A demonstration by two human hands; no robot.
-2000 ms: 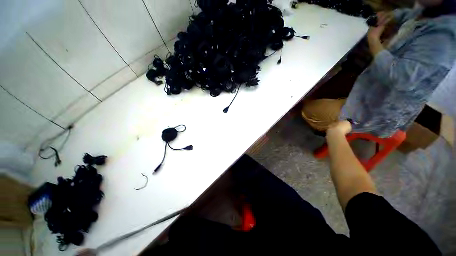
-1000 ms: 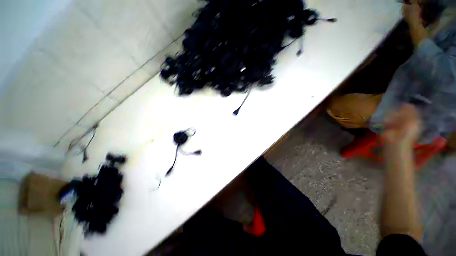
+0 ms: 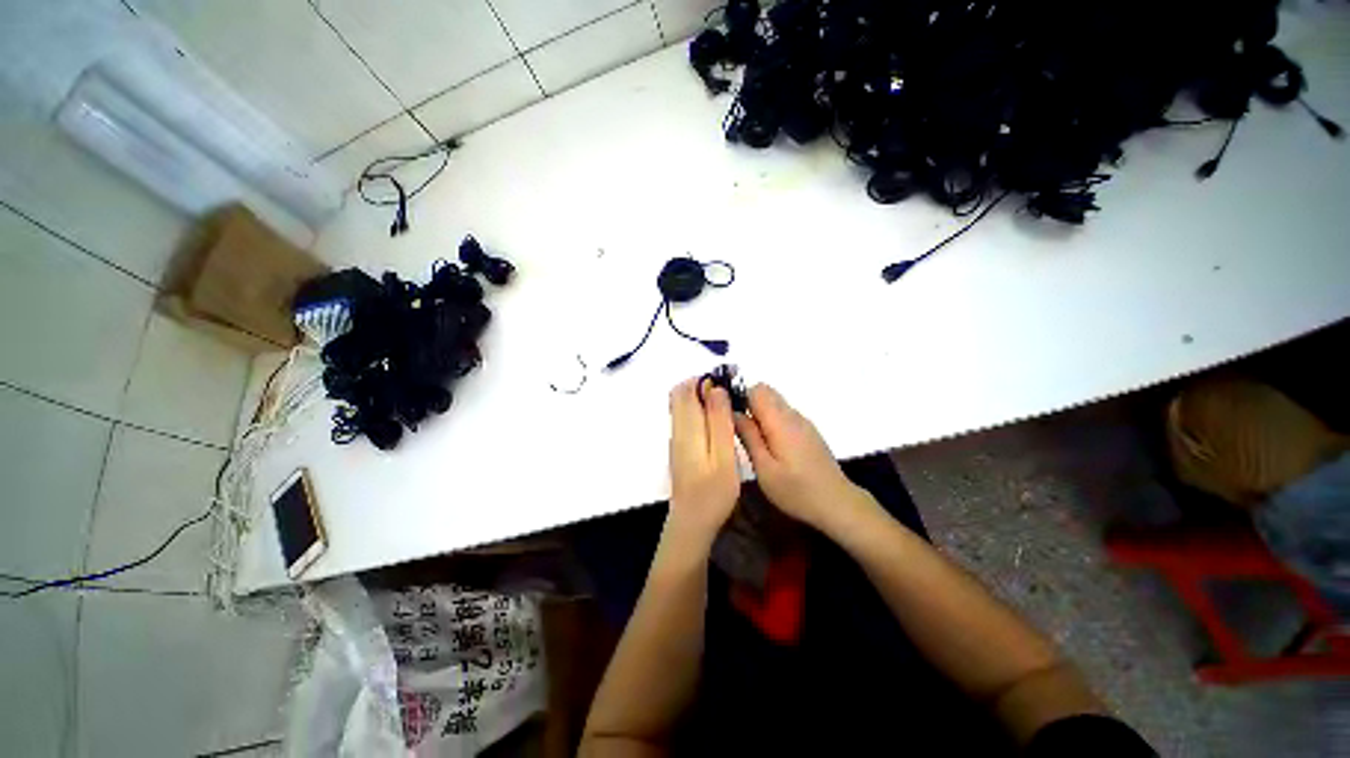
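Note:
My left hand (image 3: 703, 444) and my right hand (image 3: 789, 452) are together over the table's front edge. Both hold a small black coiled cable bundle (image 3: 726, 388) between their fingertips; its lower part is hidden by the fingers. Just beyond them a round black coil (image 3: 683, 280) lies on the white tabletop, with a loop to the right and two plug tails towards me. A short thin dark strand (image 3: 570, 378) lies left of my hands.
A large black cable heap (image 3: 977, 89) is at the back right, a smaller heap (image 3: 400, 348) at left beside a cardboard box (image 3: 237, 282). A smartphone (image 3: 298, 523), white wires (image 3: 249, 452), a woven sack (image 3: 444, 666), a lone wall cable (image 3: 397, 196) and a red stool (image 3: 1207, 585) also show.
The view has swung left, bringing the phone and sack in. My outstretched arm has come in from the right, and both hands now meet at a bundle over the table edge.

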